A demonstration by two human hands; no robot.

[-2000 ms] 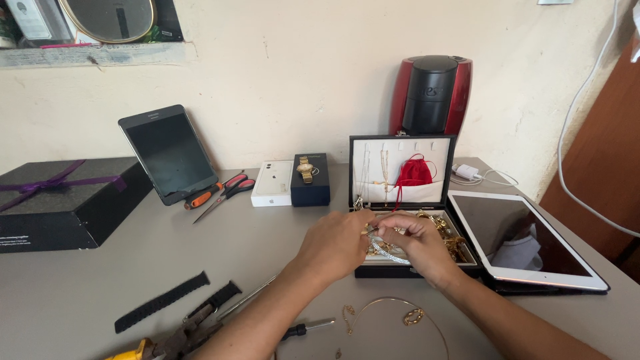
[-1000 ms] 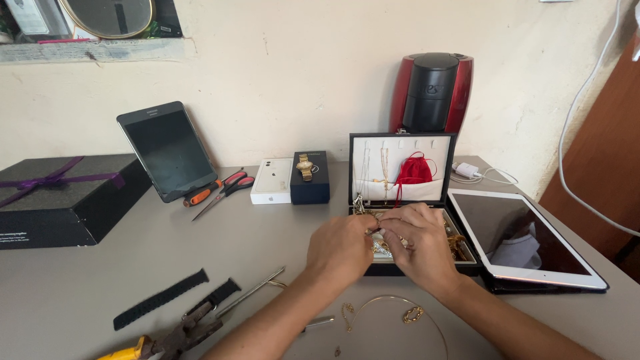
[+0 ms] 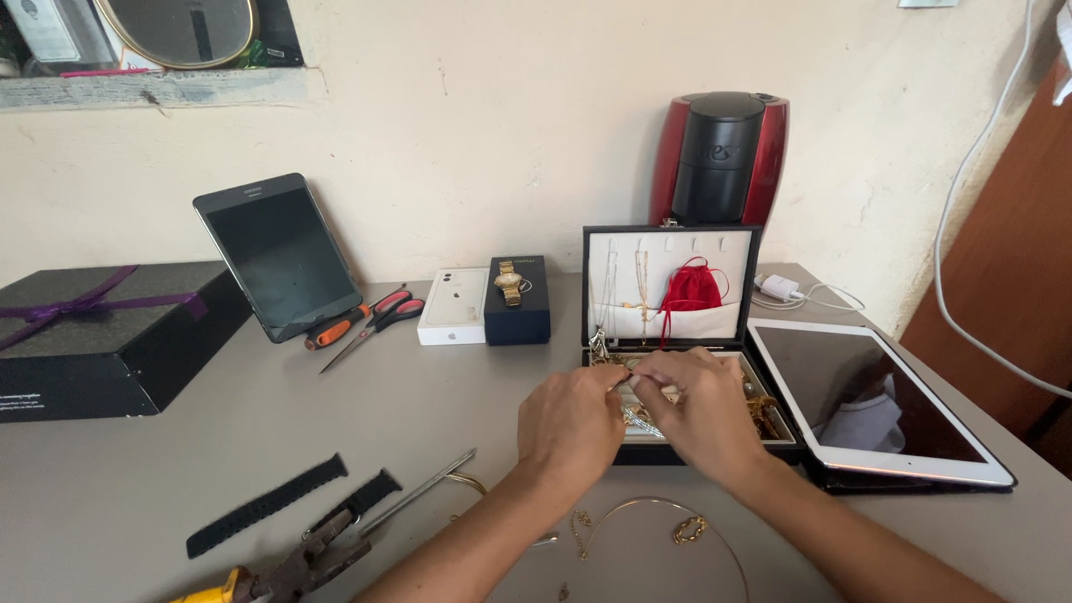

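Note:
My left hand [image 3: 574, 414] and my right hand [image 3: 699, 406] meet over the front tray of an open black jewelry box [image 3: 670, 235]. Fingertips of both pinch a small thin item between them, too small to name. Beneath the fingers lies a silvery beaded strand [image 3: 641, 421], and gold jewelry [image 3: 762, 414] fills the tray's right side. Inside the lid hang thin chains [image 3: 642, 285] and a red drawstring pouch [image 3: 693, 287]. On the table in front of the box are a thin gold necklace [image 3: 653, 502] and a small gold chain piece [image 3: 689, 529].
A white tablet [image 3: 871, 394] lies right of the box; a red and black coffee machine [image 3: 722, 159] stands behind. Leftward are a gold watch [image 3: 508, 283] on a dark box, a white phone box [image 3: 453, 306], scissors [image 3: 373, 322], a dark tablet [image 3: 280, 251], black watch straps [image 3: 266, 505] and pliers [image 3: 310, 561].
My hands stay over the jewelry box, with the fingers shifting slightly around the small item. My left hand's knuckles have turned a little.

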